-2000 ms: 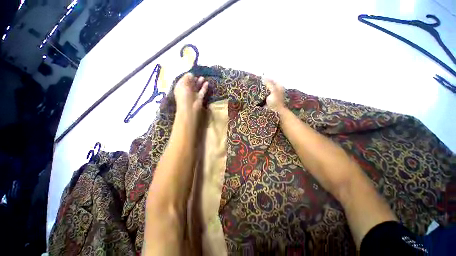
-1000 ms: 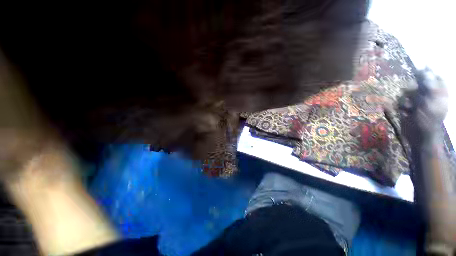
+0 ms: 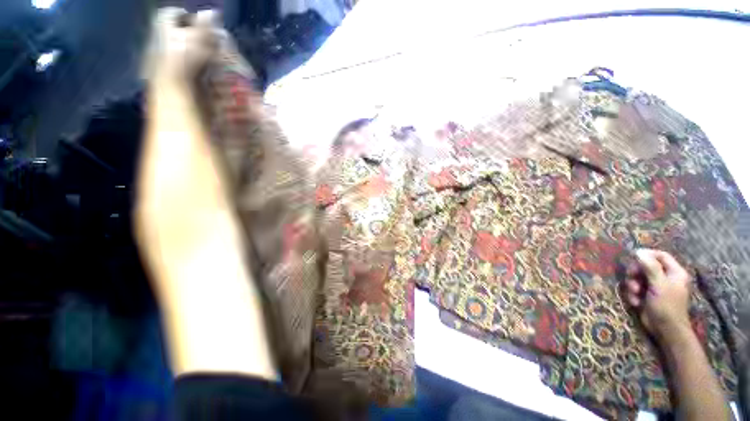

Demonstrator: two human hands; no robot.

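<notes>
A brown batik-print shirt [image 3: 288, 247] hangs from my raised left hand [image 3: 187, 37] at the upper left. The hand is blurred and closed at the top of this shirt; a hanger there cannot be made out. Another batik shirt [image 3: 526, 238] lies spread on the white table, with a dark hanger hook [image 3: 604, 80] at its neck. My right hand [image 3: 660, 288] is over the lower right part of the lying shirt, fingers curled. Whether it holds cloth or a small tool cannot be told.
The white table [image 3: 477, 349] shows below and behind the shirts. A long thin dark strip [image 3: 567, 20] crosses its far side. A dark area with bright spots lies at the left. Blue shows at the lower left edge.
The view has swung about. The dark cloth that blocked much of the view has moved off; a shirt now hangs from my raised left hand. My right hand now shows over the lying shirt.
</notes>
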